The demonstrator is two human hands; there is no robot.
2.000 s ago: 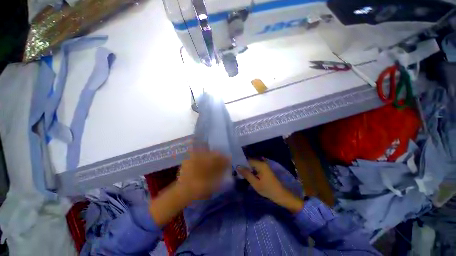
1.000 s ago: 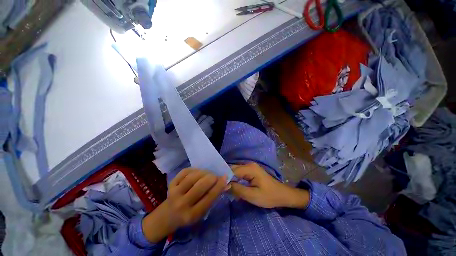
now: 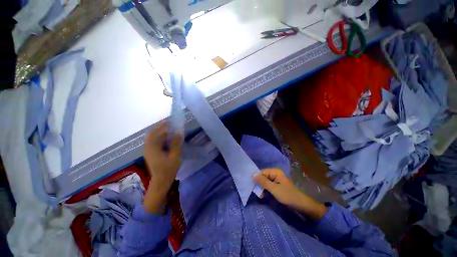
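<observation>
A long light-blue shirt piece [image 3: 220,133] runs from the brightly lit presser foot area [image 3: 175,52] over the table's front edge to my lap. My right hand [image 3: 280,186] pinches it beside its wide, pointed lower end. A second narrow light-blue strip [image 3: 177,108] hangs from the same area, left of the first. My left hand [image 3: 164,150] is at its lower end with bent fingers. It is blurred, so whether it grips the strip cannot be told. Glare hides the needle and the upper ends of the strips.
Snips [image 3: 279,33] and a tan tab [image 3: 219,62] lie on the table, with scissors [image 3: 346,39] at its right edge. A red bag [image 3: 346,90] and a tied bundle [image 3: 381,150] are at the right. A red basket [image 3: 80,233] and loose strips [image 3: 75,108] are at the left.
My left hand has left the piece's pointed end and moved up and left to the other strip. My right hand still holds the piece, now farther right. The camera view has shifted.
</observation>
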